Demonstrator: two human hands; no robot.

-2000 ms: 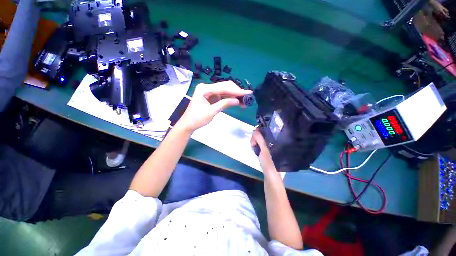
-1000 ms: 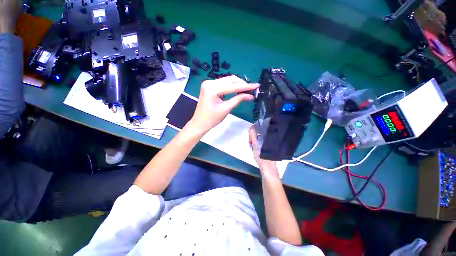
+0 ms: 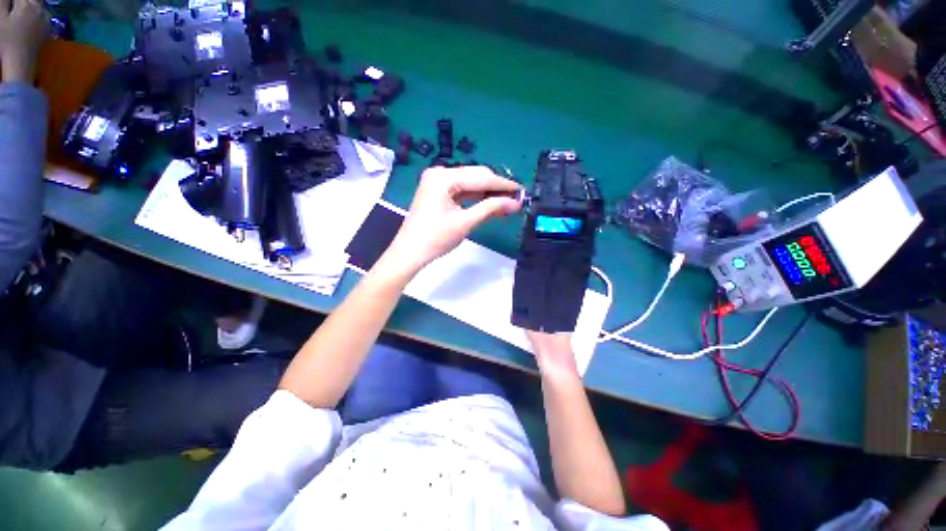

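Observation:
A black handheld device assembly (image 3: 555, 272) is held up over the white strip (image 3: 472, 286), its narrow face with a lit blue display turned toward me. My right hand (image 3: 550, 351) holds it from below; most of its fingers are hidden behind the housing. My left hand (image 3: 446, 213) is at the device's upper left side, thumb and forefinger pinched at its edge. What lies between those fingertips is too small to tell. The dark adhesive pad sheet (image 3: 374, 236) lies at the strip's left end.
Stacked device assemblies (image 3: 272, 101) lie at left, partly on white paper (image 3: 169, 207). Loose small black parts (image 3: 445, 135) lie beyond the strip. At right are a plastic bag (image 3: 674, 202), a white cable (image 3: 651, 303), a power supply (image 3: 749, 272) and red leads (image 3: 726, 365). Another person's arm (image 3: 19, 176) is far left.
The device has turned from its broad labelled side to its narrow display face. The round end that was by my left fingertips no longer shows. The neighbour's arm at far left has moved.

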